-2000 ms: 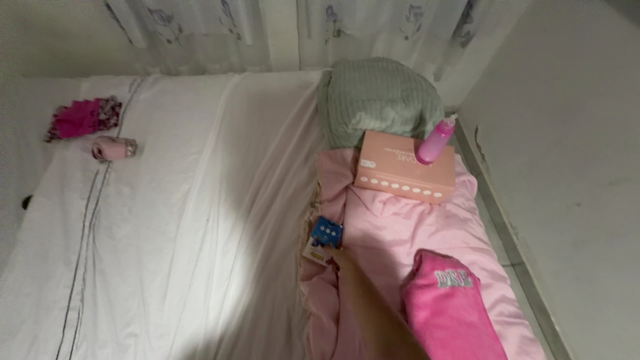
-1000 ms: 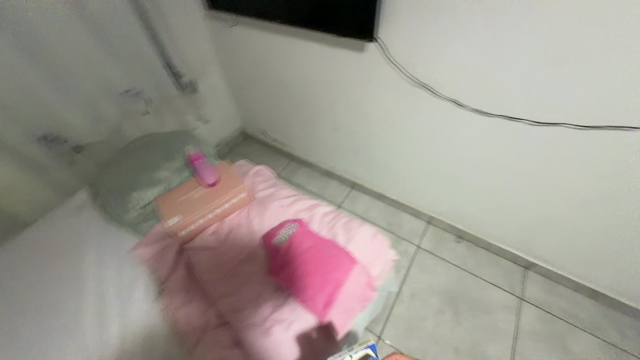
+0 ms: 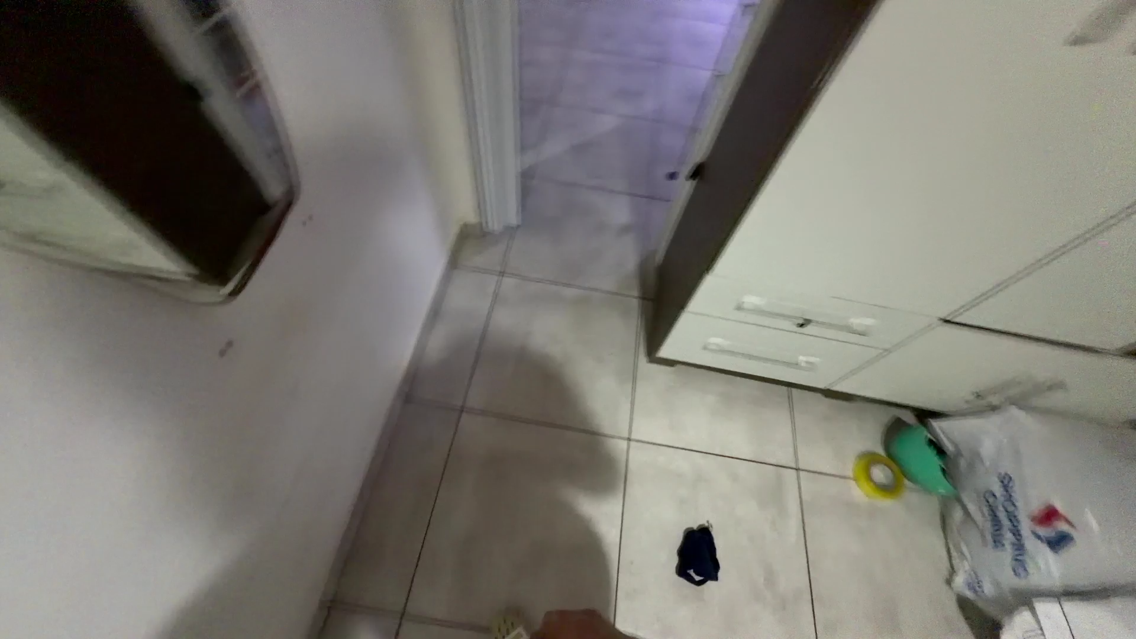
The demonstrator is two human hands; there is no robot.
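At the bottom edge of the head view, one of my hands (image 3: 579, 625) is partly in sight beside a small pale patterned item (image 3: 509, 625), apparently held; which hand it is cannot be told for sure, and its fingers are mostly cut off. The other hand is out of view. A dark blue cloth item (image 3: 698, 556) lies on the tiled floor to the right of the hand. Farther right are a yellow ring-shaped roll (image 3: 879, 476) and a green rounded object (image 3: 921, 459), close together on the floor.
A white wardrobe with drawers (image 3: 781, 333) stands at the right, with a plastic bag (image 3: 1021, 524) bearing writing in front of it. A wall with a mirror (image 3: 142, 151) runs along the left. A doorway (image 3: 603, 115) opens at the top onto more tiled floor.
The view has swung far away from the bed to the floor and wardrobe. Two seconds ago, a hand was at a small blue and white item on the bed's pink cloth.
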